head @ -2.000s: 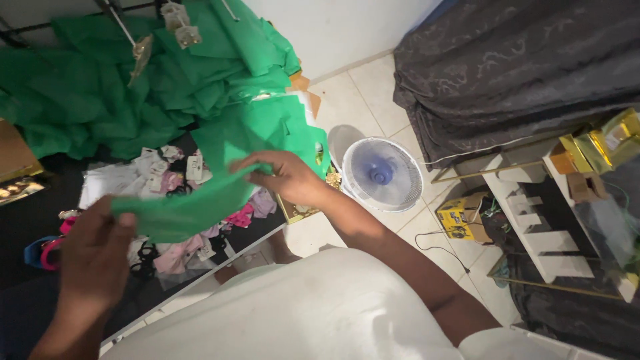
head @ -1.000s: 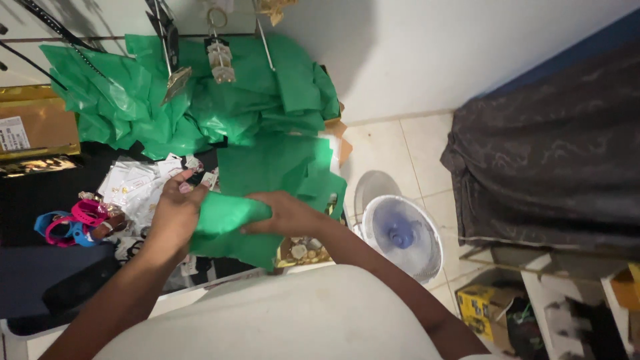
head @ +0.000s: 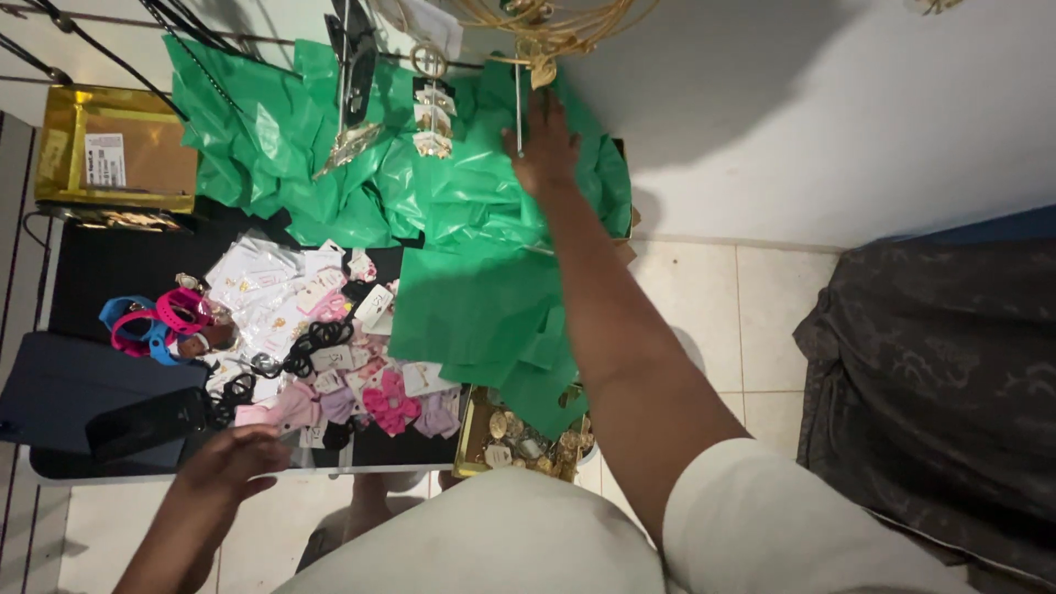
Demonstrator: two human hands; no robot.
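Observation:
My right hand reaches to the back of the table and lies with spread fingers on a heap of crumpled green plastic bags. Flat green plastic bags lie in front of the heap, under my forearm. My left hand is at the table's front edge, slightly blurred, with nothing visible in it. Near it lie a black smartphone, a dark blue case and pink hair scrunchies. Carded jewelry in clear packets, black hair ties and pink and blue wristbands spread over the black tabletop.
A gold box bearing a label stands at the back left. Another gold box with jewelry sits at the front edge. Earrings and gold bangles hang from wall hooks. A dark patterned cloth hangs at right.
The green bag held between both hands earlier is no longer in them. My right hand has moved to the heap at the back, my left to the front edge. The view has shifted.

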